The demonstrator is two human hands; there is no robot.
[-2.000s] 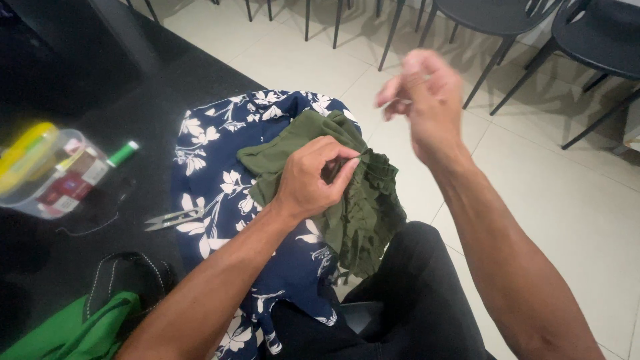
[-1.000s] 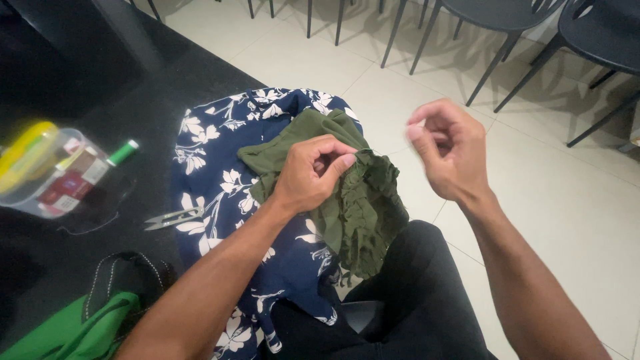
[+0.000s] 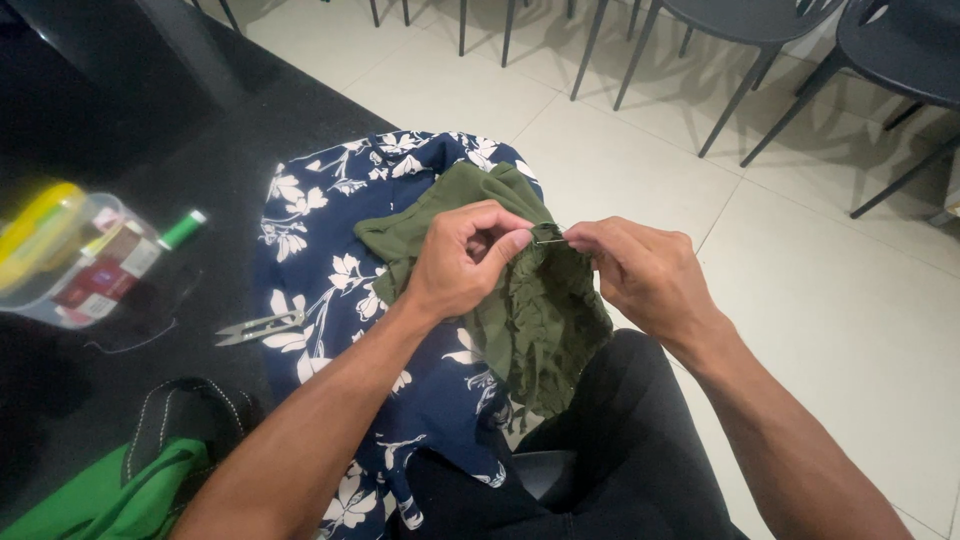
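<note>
Gathered olive-green fabric (image 3: 555, 322) lies over my lap and on a navy floral cloth (image 3: 315, 210). My left hand (image 3: 461, 259) pinches the upper edge of the green fabric between thumb and forefinger. Just to its right, my right hand (image 3: 645, 274) holds a thin sewing needle (image 3: 551, 241) at its fingertips, with the needle's other end close to the left fingertips. Whether the needle touches the fabric cannot be told. Metal thread snips (image 3: 259, 328) rest at the left edge of the floral cloth, their blades apart and pointing left.
On the dark table (image 3: 217, 112) stands a clear plastic tub (image 3: 97, 277) with a yellow lid (image 3: 45, 225), a green thread spool (image 3: 182, 229) beside it. A loose thread (image 3: 139, 346) and a green and black cloth item (image 3: 142, 480) lie nearer. Dark chairs (image 3: 750, 22) stand beyond on the tiled floor.
My right hand was raised away to the right and has come down and left, close to my left hand. The left hand has kept its pinch on the green fabric.
</note>
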